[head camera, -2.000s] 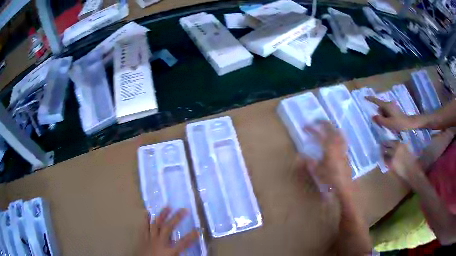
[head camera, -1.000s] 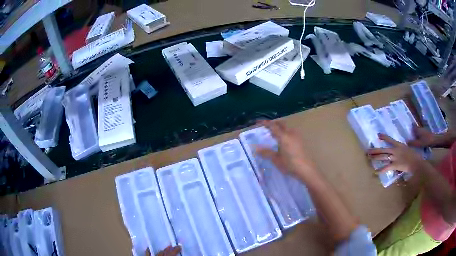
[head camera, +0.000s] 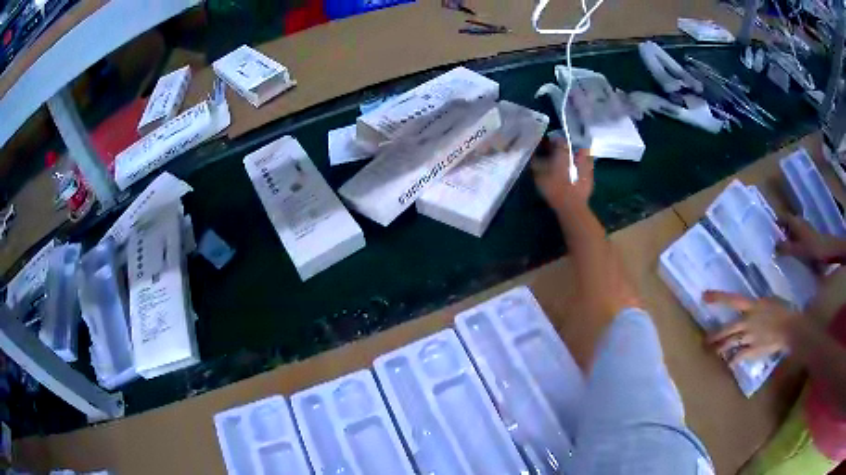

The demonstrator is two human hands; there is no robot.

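Several translucent white inner trays (head camera: 443,404) stand side by side on the brown bench, cut off by the bottom edge. Their pockets look empty. My right hand (head camera: 564,176) reaches over the green belt, beside the hanging white cable and just left of a white carton (head camera: 614,130) with a clear wrapping or cover at its left. The fingers are blurred, so I cannot tell whether they hold anything. My left hand is out of the picture. More printed white cartons (head camera: 459,158) lie in a loose pile on the belt.
The white cable (head camera: 571,111) hangs over the belt. A white shelf post (head camera: 85,148) stands at left. At right, another person's hands (head camera: 756,325) handle trays (head camera: 710,269). Silvery rods (head camera: 728,83) lie at the belt's far right, dark tools (head camera: 484,28) on the far bench.
My right hand has left the rightmost tray in my row and reached forward over the belt. My left hand has gone out of the picture. The view has shifted, and the other person's trays are rearranged.
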